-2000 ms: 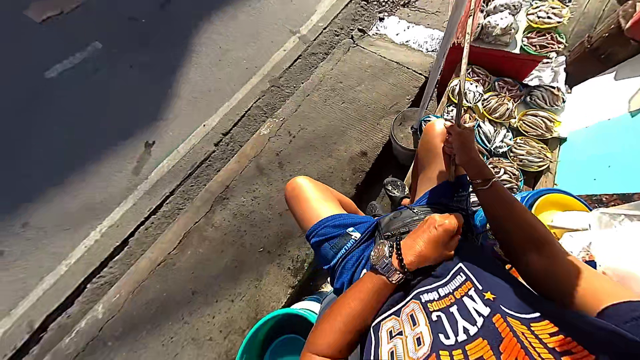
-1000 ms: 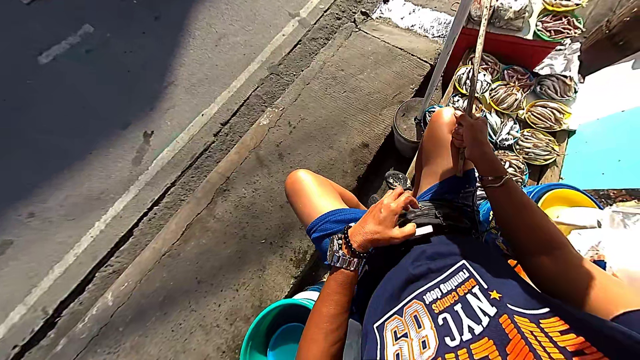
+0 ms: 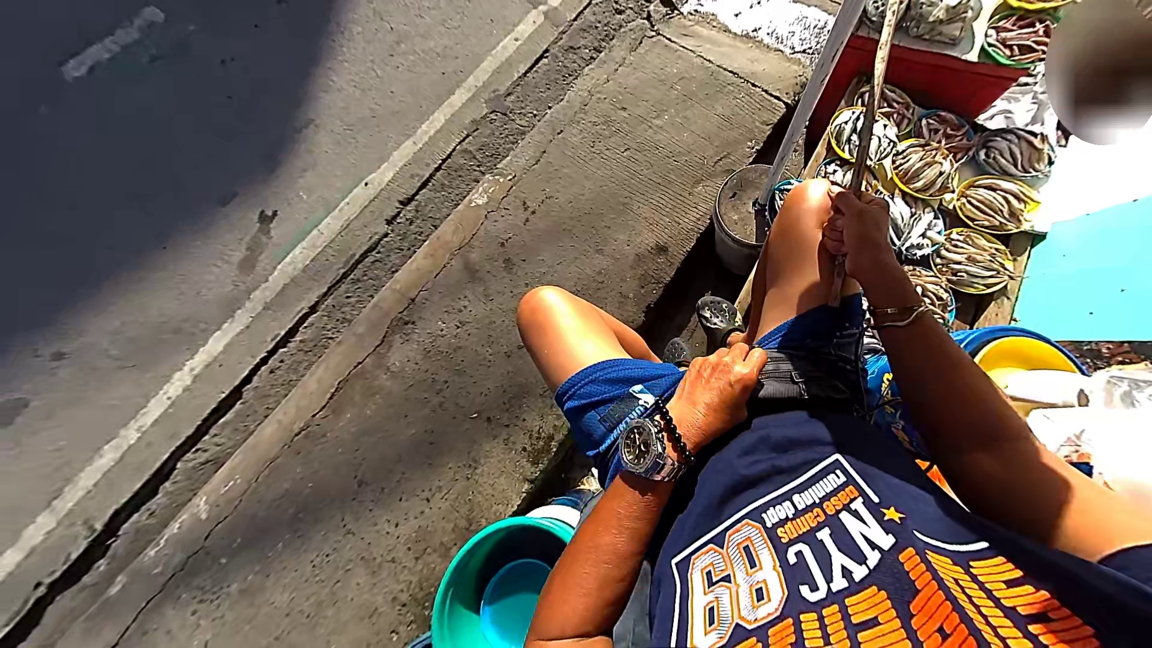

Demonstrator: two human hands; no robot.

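Note:
My left hand (image 3: 715, 391), with a metal watch and a black bead bracelet on the wrist, lies at my waist. Its fingers are curled at the edge of a black waist pouch (image 3: 796, 378); the fingertips are hidden, so a firm hold on it cannot be told. My right hand (image 3: 859, 229) is closed around the lower part of a thin wooden stick (image 3: 873, 117), above my right thigh. The stick rises past round baskets of small fish (image 3: 925, 168) and squid-like seafood (image 3: 1019, 38).
A grey bucket (image 3: 740, 220) stands left of my right knee, near a slanting pole (image 3: 810, 99). Green basins (image 3: 459, 576) are at my left side, a yellow basin (image 3: 1026, 355) at my right. A red container (image 3: 936, 76) and a light-blue board (image 3: 1093, 265) border the baskets. A concrete curb (image 3: 360, 360) edges the road.
Since two seconds ago my left hand has opened from a closed shape, reached over the pouch, then curled its fingers at the pouch's edge. My right hand has kept hold of the stick.

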